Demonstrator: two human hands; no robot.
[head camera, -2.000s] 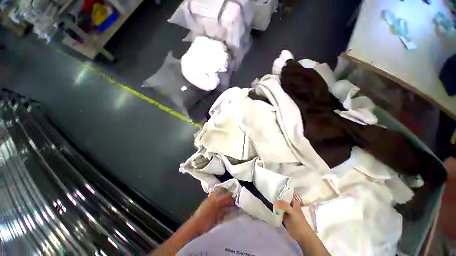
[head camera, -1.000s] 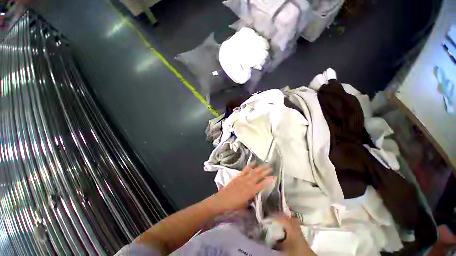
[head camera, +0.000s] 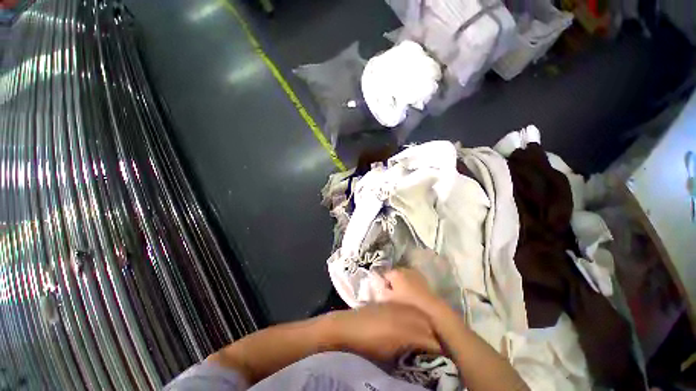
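Observation:
A heap of white and cream garments (head camera: 465, 229) lies in front of me, with a long dark brown cloth (head camera: 540, 237) across its right side. My right hand (head camera: 403, 289) comes from the lower right and is closed on the edge of a white garment (head camera: 359, 281) at the heap's near left. My left hand (head camera: 404, 332) reaches across from the lower left, just below my right hand, and the arms overlap. It is blurred and its fingers are hidden. A bunched greyish cloth (head camera: 431, 368) shows below my left hand.
Shiny parallel metal bars (head camera: 91, 221) run along the left. A yellow line (head camera: 286, 88) crosses the dark floor. Pale wrapped bundles (head camera: 465, 30) and a bright white bundle (head camera: 398, 80) stand beyond the heap. A pale table (head camera: 671, 191) is at the right edge.
The view has turned, so the metal bars fill more of the left. My left hand has moved from the cloth's left edge to lower right, and my right hand has moved up and left onto the white garment.

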